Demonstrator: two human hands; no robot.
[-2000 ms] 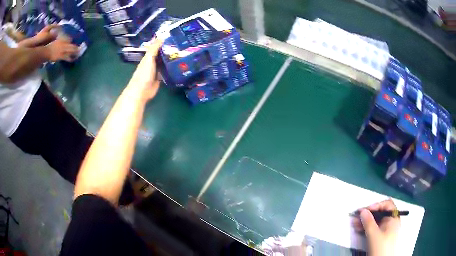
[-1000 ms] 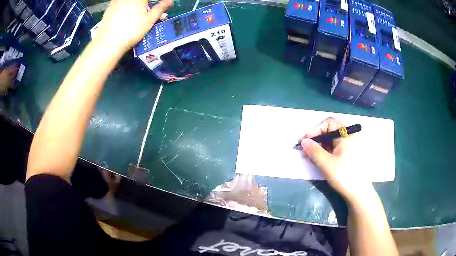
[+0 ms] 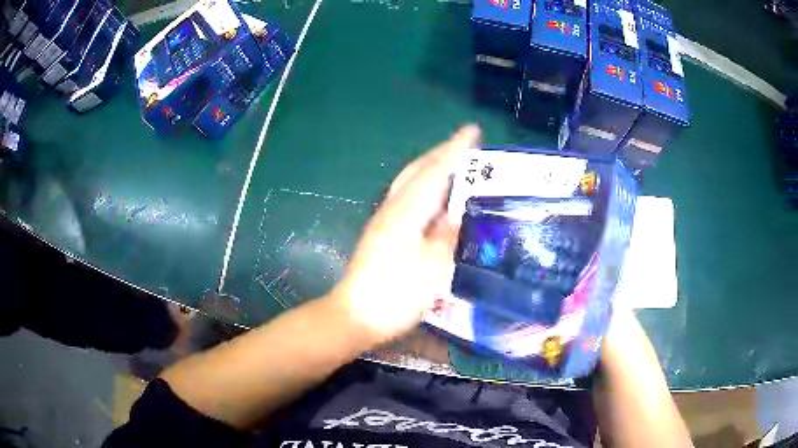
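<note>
A blue and white carton [image 3: 525, 254] with a phone picture on its broad face is held up over the near middle of the bench. My left hand [image 3: 407, 241] grips it at its left side. The carton hides my right hand; only the right forearm [image 3: 643, 385] shows below it, so its grip and the pen-type tool cannot be seen. The white label sheet [image 3: 658, 254] lies flat behind the carton, with only its right end showing.
A row of blue cartons [image 3: 612, 79] stands at the back right. Two loose cartons [image 3: 197, 66] lie at the back left, with stacked cartons [image 3: 74, 44] farther left. A pale line [image 3: 262, 153] crosses the green bench [image 3: 367, 96]. Crinkled clear film is at the near edge.
My left hand has brought a carton from the back left to the front, over the label sheet. The carton now covers my right hand, which earlier held the dark tool over the sheet.
</note>
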